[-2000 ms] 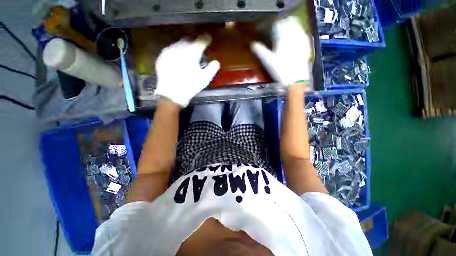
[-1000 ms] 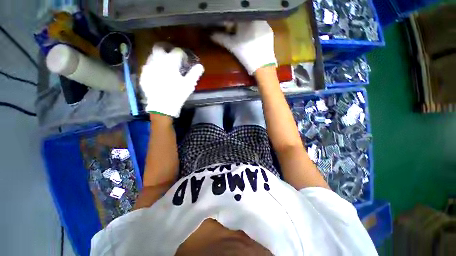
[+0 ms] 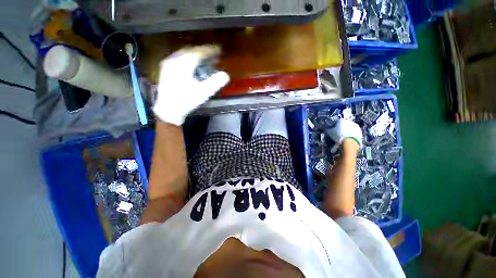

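My left hand (image 3: 186, 84), in a white glove, is over the left part of the amber press table pad (image 3: 261, 51). It holds a small grey metal part (image 3: 204, 72) between thumb and fingers; the glove is a little blurred. My right hand (image 3: 346, 131), also gloved, reaches into the right-hand parts bin (image 3: 401, 163), among loose silver-grey metal parts (image 3: 375, 182). Its fingertips are small and partly lost among the parts, so whether it grips one cannot be seen. A red strip (image 3: 277, 82) lies along the table's near edge.
The machine head (image 3: 239, 13) spans the top, above the pad. At left are a white bottle (image 3: 90, 73), a dark cup (image 3: 118, 52) and a light-blue brush (image 3: 138, 92). The left-hand bin (image 3: 68, 190) holds fewer parts. More blue bins (image 3: 380, 48) stand upper right.
My right hand has left the pad under the machine head and moved right and down into the right-hand bin. My left hand has moved slightly and still holds a part.
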